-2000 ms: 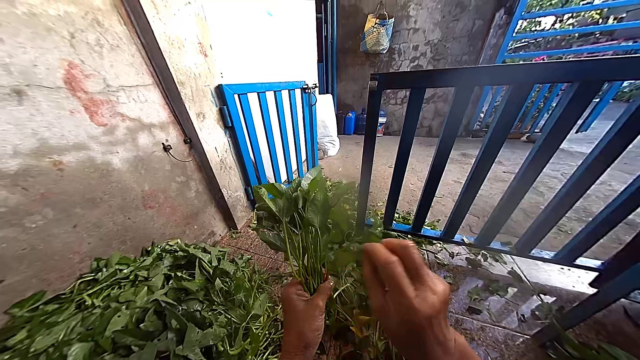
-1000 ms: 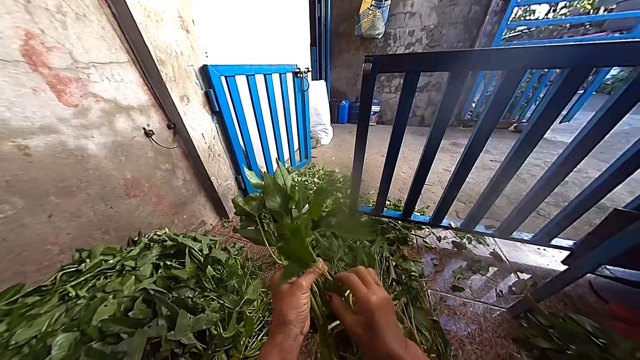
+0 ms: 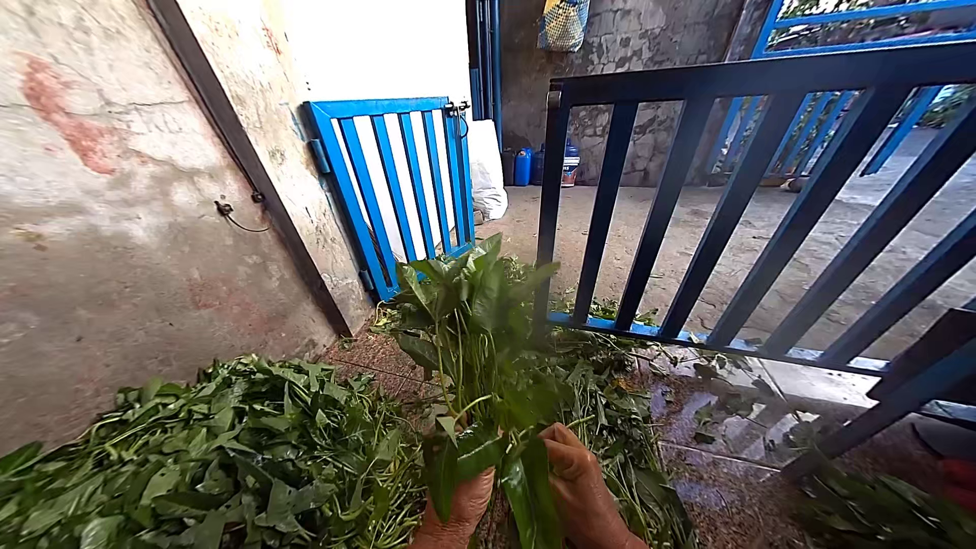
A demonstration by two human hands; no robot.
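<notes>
A bunch of leafy green stems stands upright in front of me, its leaves spread at the top. My left hand is closed around the lower stems, partly hidden by hanging leaves. Just to its right, my right hand has its fingers bent at the bunch's edge, against leaves and stems; its fingertips are partly hidden, so its hold is unclear. A large heap of the same greens lies on the floor at the left. More loose stems lie behind and to the right of my hands.
A blue metal gate stands by the stained wall at the left. A dark blue slatted gate spans the right. Scattered leaves lie on the wet tiles. Farther back are a white sack and blue containers.
My right hand, raised beside the bunch two seconds ago, is now low beside my left hand. The bunch, tilted toward me one second ago, is upright again.
</notes>
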